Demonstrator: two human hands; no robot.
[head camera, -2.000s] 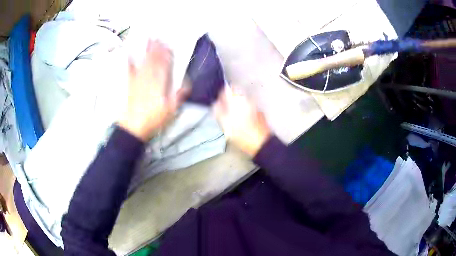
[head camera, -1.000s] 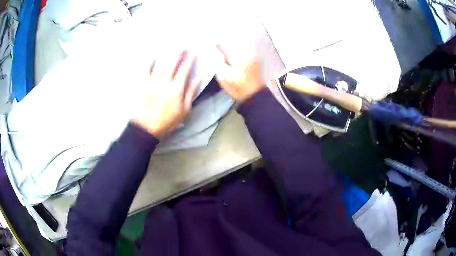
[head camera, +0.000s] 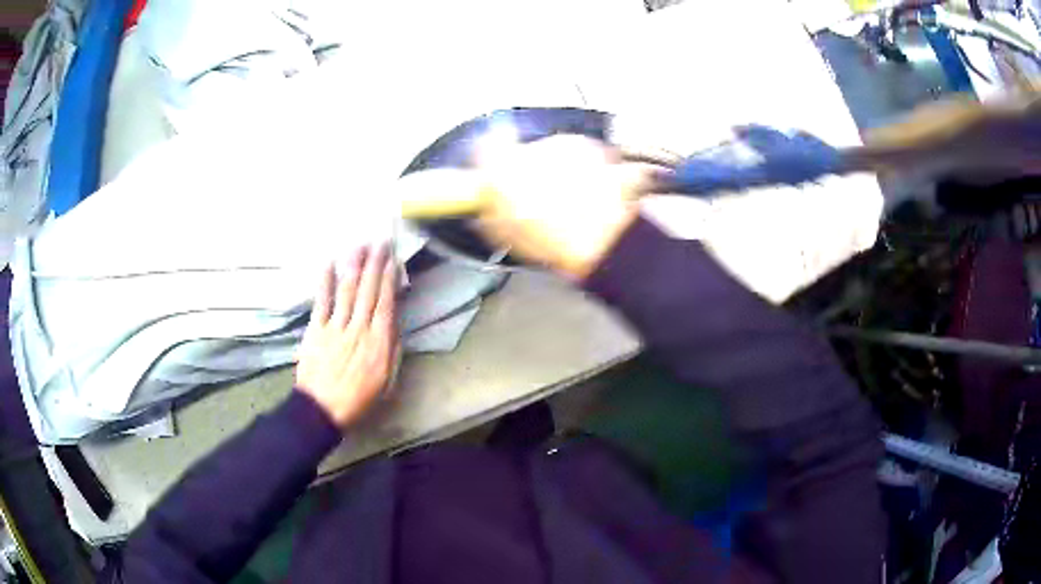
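The pale grey-blue garment (head camera: 217, 245) lies draped over the form, with long seams and folds at its near edge. The black iron (head camera: 457, 148) is at the garment's right end, over the tip of the dark form, which is mostly hidden. My right hand (head camera: 559, 205) is closed around the iron's tan handle (head camera: 440, 194) and is blurred. Whether the iron's sole touches the cloth cannot be told. My left hand (head camera: 352, 337) lies flat on the garment's near edge, left of the iron, fingers pointing away and holding nothing.
The off-white table cover (head camera: 514, 342) shows in front of the garment. The blue-wrapped hose (head camera: 753, 160) runs right from the iron. A crumpled cloth pile (head camera: 234, 46) and a blue bar (head camera: 86, 108) are at the far left. A black strip (head camera: 83, 481) is at the table's near left.
My right hand has left the garment and taken hold of the iron, which has moved left from its rest place onto the garment's end. My left hand has moved slightly nearer to me.
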